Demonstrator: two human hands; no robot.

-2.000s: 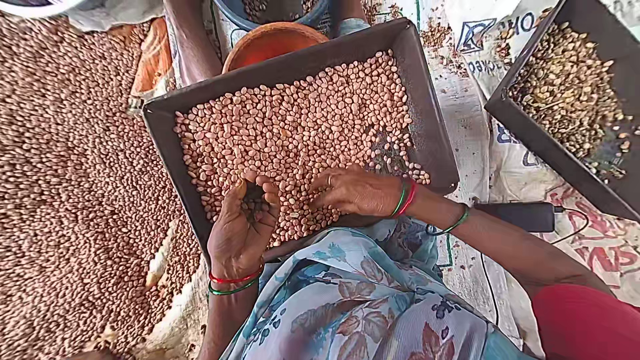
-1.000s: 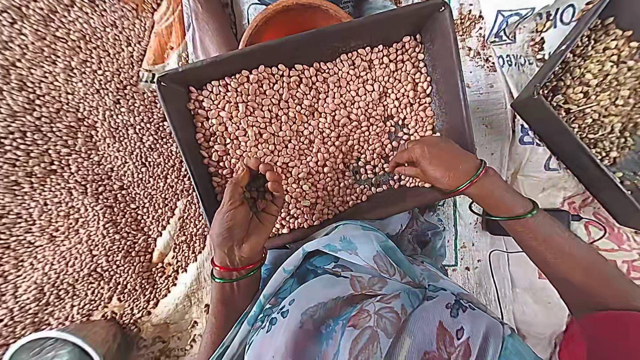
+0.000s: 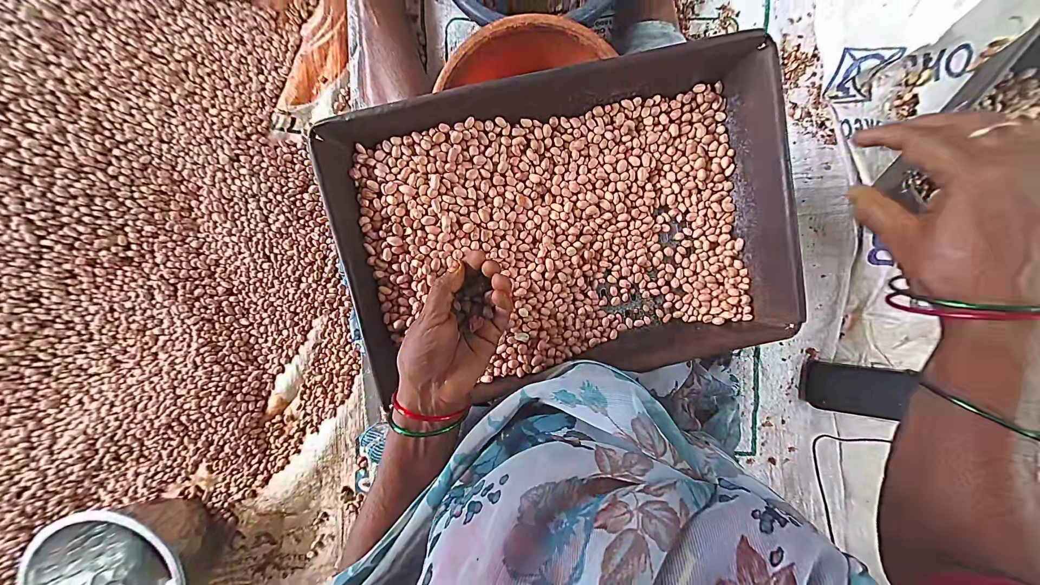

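Observation:
A dark rectangular tray point(image 3: 768, 195) lies tilted over my lap, holding a layer of pinkish-brown peanut kernels point(image 3: 520, 203). My left hand point(image 3: 455, 333) is palm up over its near left part, fingers curled around small dark bits that I cannot make out well. My right hand point(image 3: 951, 195), blurred, is off the tray to the right, above the edge of a second dark tray point(image 3: 902, 183). Its fingers are apart; whether anything small is between them cannot be told. Part of that second tray and its contents is hidden behind the hand.
A large spread of kernels point(image 3: 146, 244) covers the left side. An orange bowl point(image 3: 520, 49) stands beyond the tray, with a blue basin point(image 3: 479, 10) behind it. A metal container point(image 3: 101, 552) is at lower left. A black device point(image 3: 857, 390) with a cable lies on the printed sacking at right.
My right hand has left the kernels in the tray and moved right, over the second tray. My left hand stays curled over the near left part of the first tray.

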